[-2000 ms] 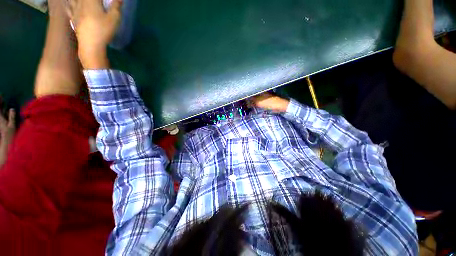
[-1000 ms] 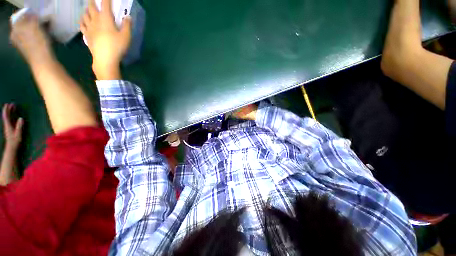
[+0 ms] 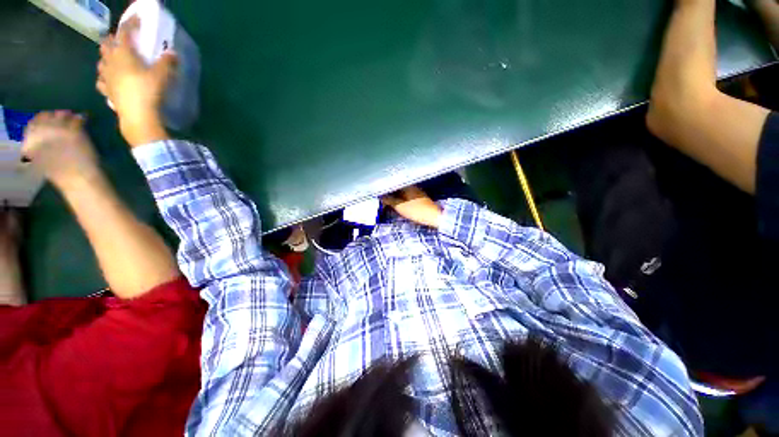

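Observation:
A white-topped unit with a frosted grey body lies on the dark green table at the upper left. My left hand grips its white top, fingers over the far side and thumb on the near side. My right hand is low at my lap, just below the table edge. It holds what looks like a phone with a bright white and blue screen. The table edge hides part of the phone, and the fingers are hard to make out.
The glossy green tabletop slants across the view. A person in red sits at left, with a blurred hand by a white and blue box. A white bar is at the top left. Another person's bent arm rests at the right.
My left hand and the unit have moved left. The neighbour's hand and box have moved down and left. The screen at my lap has turned from dark to bright.

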